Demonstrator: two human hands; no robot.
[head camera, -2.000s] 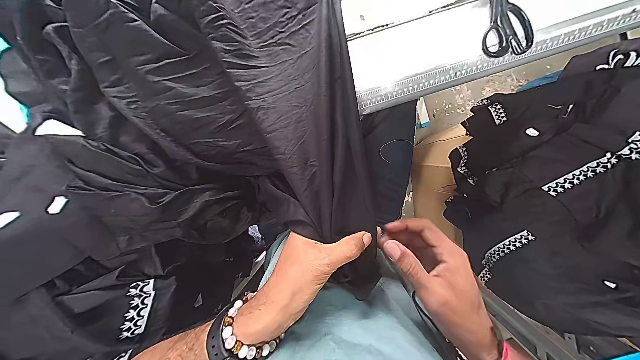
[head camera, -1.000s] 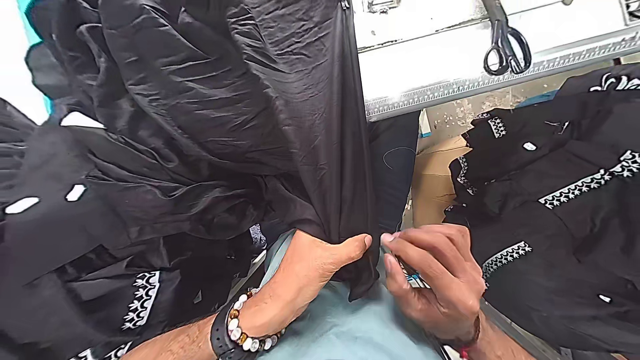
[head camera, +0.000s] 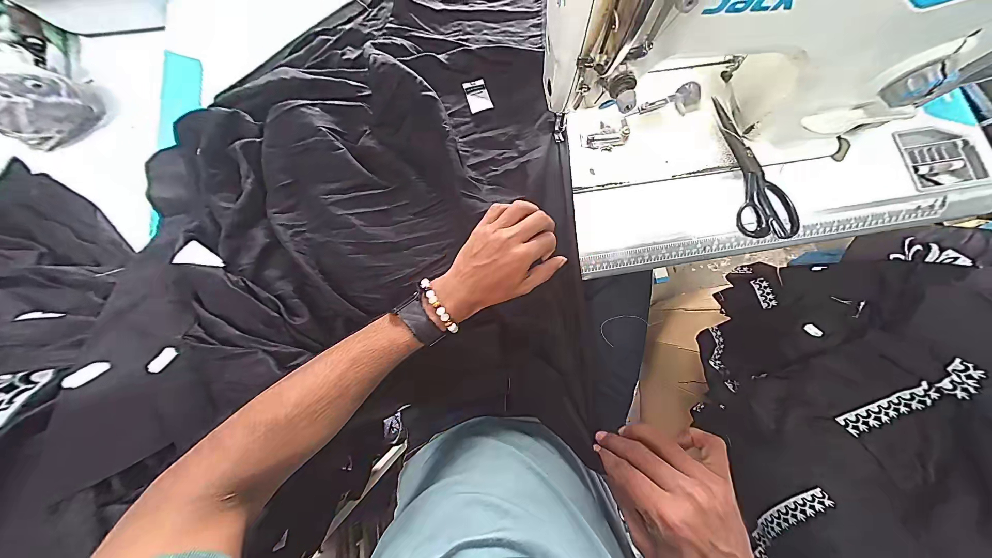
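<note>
Black fabric (head camera: 349, 186) lies in folds over the sewing machine's bed and hangs down towards my lap. My left hand (head camera: 508, 252) rests on it with curled fingers, near its right edge; whether cloth is pinched in them cannot be told. Lower right, my right hand (head camera: 666, 480) grips the fabric's edge between thumb and fingers. The cloth's edge runs up to the presser foot (head camera: 559, 128) of the sewing machine (head camera: 775, 46). A small white label (head camera: 478, 96) shows on the fabric.
Black-handled scissors (head camera: 756, 178) lie on the machine bed, above a ruler strip (head camera: 775, 236) on its front edge. Black garment pieces with white embroidery (head camera: 891, 407) are piled at the right. More black cloth (head camera: 101, 434) lies at the left. A clear plastic-wrapped object (head camera: 46, 105) is at the upper left.
My left hand has moved up the fabric, away from my right hand; the two were close together before. The view has shifted and shows more of the sewing machine.
</note>
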